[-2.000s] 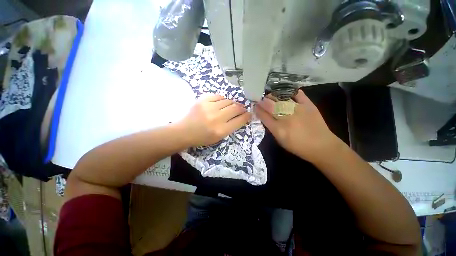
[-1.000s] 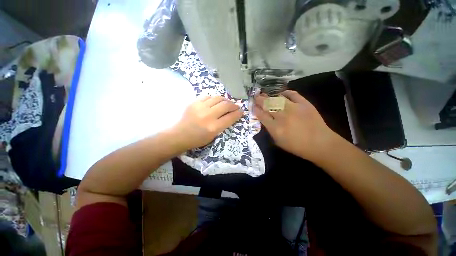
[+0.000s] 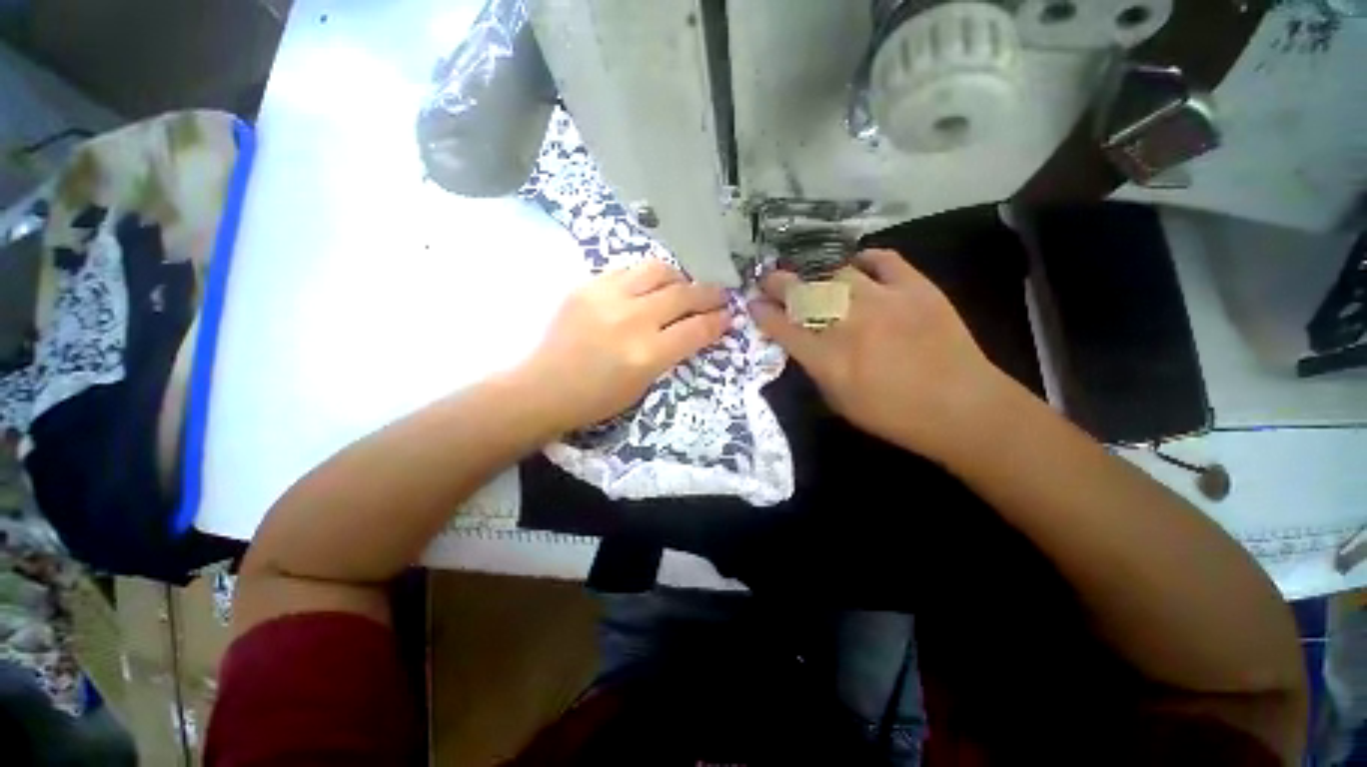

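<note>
White lace overlay [image 3: 705, 412] with a scalloped edge lies on a black fabric panel [image 3: 645, 522] under the sewing machine head [image 3: 652, 135]. My left hand [image 3: 622, 342] lies flat on the lace, left of the needle area, fingertips close to it. My right hand [image 3: 870, 348] is at the fabric just right of the needle area, fingers bent and pressing at the edge. A yellowish block-like piece [image 3: 819, 304] shows over my right fingers. The needle and presser foot are mostly hidden by the head and fingertips.
A plastic-wrapped grey cylinder [image 3: 487, 128] hangs left of the head. A dark flat rectangle [image 3: 1121, 322] lies right of my right hand. Cut black and lace pieces [image 3: 98, 360] sit at the far left beyond a blue edge [image 3: 215, 330]. A ribbed dial [image 3: 948, 75] is on the head.
The lace and black panel have moved slightly up toward the needle, with both hands staying beside it. More of a black strap shows at the front edge. The camera view has shifted.
</note>
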